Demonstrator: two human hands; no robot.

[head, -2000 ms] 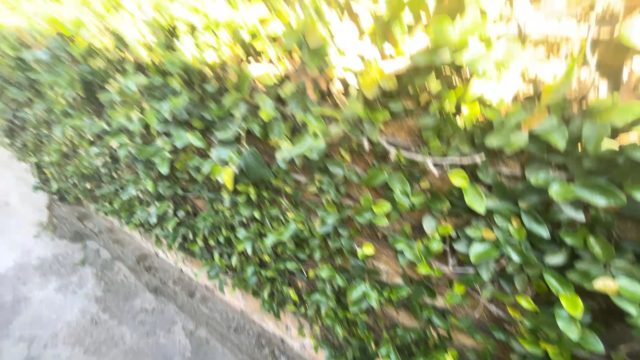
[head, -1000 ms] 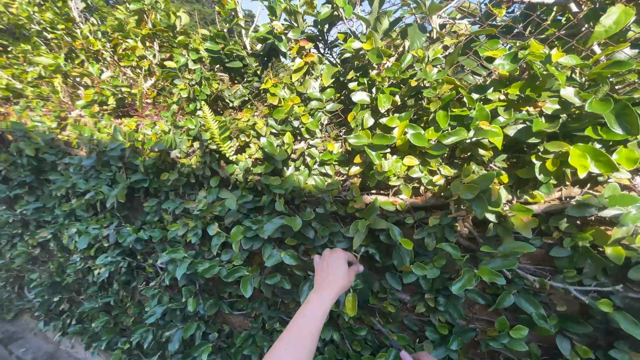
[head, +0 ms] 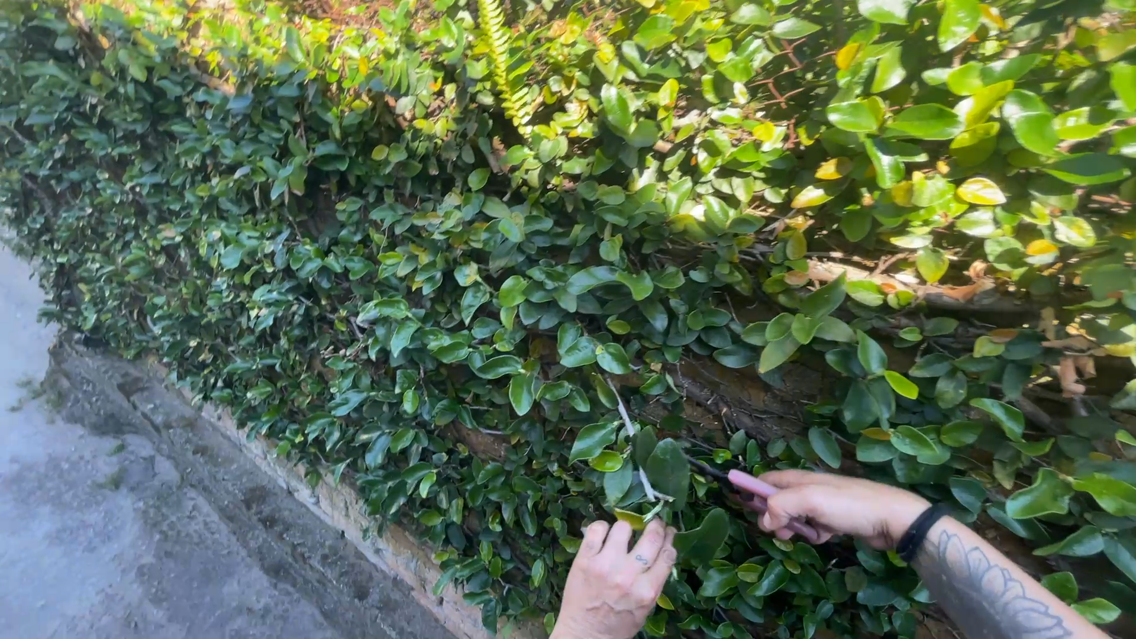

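Note:
My left hand (head: 617, 577), low in the middle of the view, has its fingers closed on the lower end of a leafy stem (head: 632, 435). To its right, my right hand (head: 812, 510) grips the pink handles of a cutting tool (head: 754, 484), probably pruning shears. The tool's dark front part points left into the leaves near the stem; its tip is hidden by foliage. A dark band circles my right wrist.
A dense leafy climbing plant (head: 355, 257) covers a wall. Bare woody branches (head: 914, 288) show at the right, and a yellow-green fern frond (head: 504, 67) hangs at the top. Grey pavement (head: 98, 497) with a low masonry edge (head: 355, 524) runs along the lower left.
The view has tilted down. My right hand, barely showing at the bottom edge one second ago, is now fully in view with the pink-handled tool. My left hand has moved onto the stem.

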